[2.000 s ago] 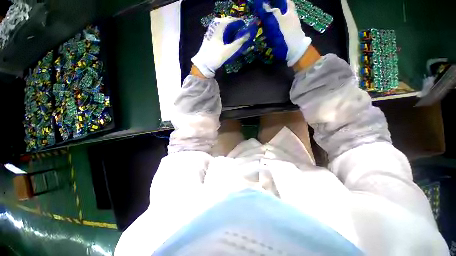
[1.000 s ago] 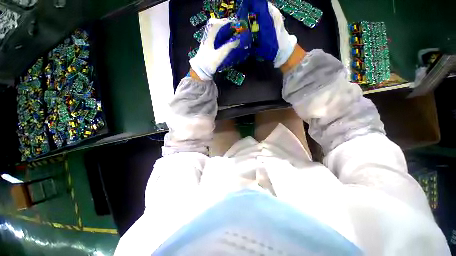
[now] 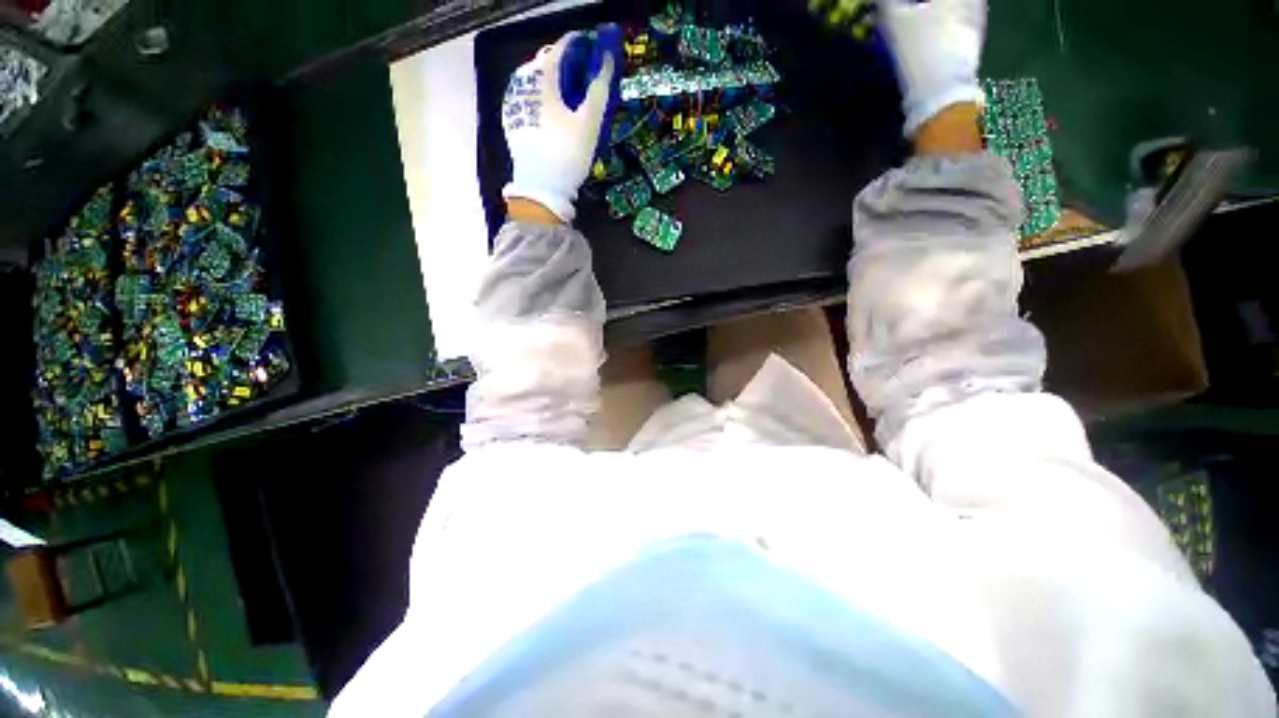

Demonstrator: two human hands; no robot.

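My left hand [image 3: 561,119], in a white and blue glove, is at the left of the black tray [image 3: 814,232]. Its fingers are closed at the left end of a long PCB strip [image 3: 708,80], which lies level over a heap of single PCBs [image 3: 687,140]. One single PCB [image 3: 657,229] lies apart at the front of the heap. My right hand [image 3: 931,53] is at the tray's far right, partly cut off by the top edge. At its fingertips is a blurred PCB strip with yellow parts [image 3: 846,17], also cut off.
A green PCB panel [image 3: 1024,154] lies right of the tray. White sheet [image 3: 438,197] borders the tray's left. Trays of loose boards [image 3: 204,281] stand far left. A pale blade-like object [image 3: 1185,208] is at the right, above an open brown box [image 3: 1122,330].
My hands have moved apart, the left one leftward and the right one to the right. The heap is uncovered, with a strip across it. The strips at the tray's upper right are no longer there.
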